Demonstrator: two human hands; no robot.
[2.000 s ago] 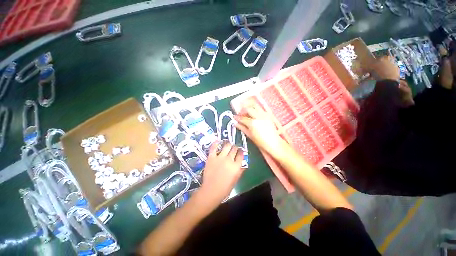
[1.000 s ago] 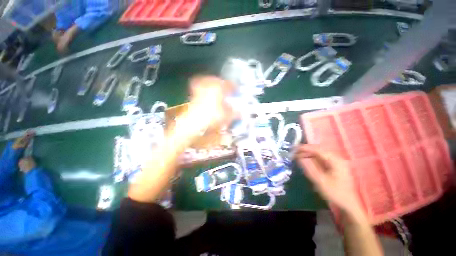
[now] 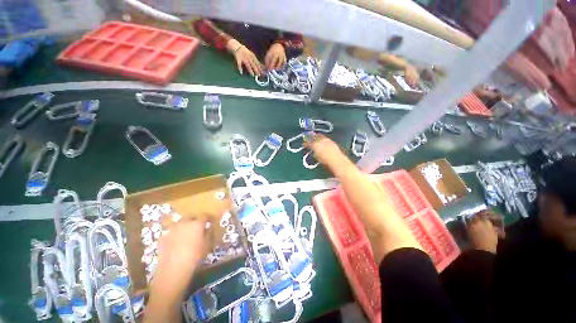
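My left hand (image 3: 180, 250) is over the open cardboard box (image 3: 183, 192), fingers down among small white pieces (image 3: 150, 233); its fingertips are blurred, and whether it pinches a piece is unclear. My right hand (image 3: 327, 151) reaches across the red tray to the belt, its fingertips at a looped cable (image 3: 295, 142) with a blue band; a grip cannot be made out. A heap of looped cables (image 3: 278, 243) lies between the box and the red compartment tray (image 3: 341, 221). Another heap (image 3: 79, 258) lies left of the box.
The green belt (image 3: 196, 142) carries scattered loops. A slanting grey frame post (image 3: 436, 94) stands beyond the red tray. A person's hands (image 3: 262, 60) work across the line beside another red tray (image 3: 129, 50). A neighbour's hand (image 3: 483, 233) and small box (image 3: 442, 180) are at right.
The view has shifted. My left hand has moved from the loops beside the box to over the box. My right hand has moved from the red tray's left edge out over the belt.
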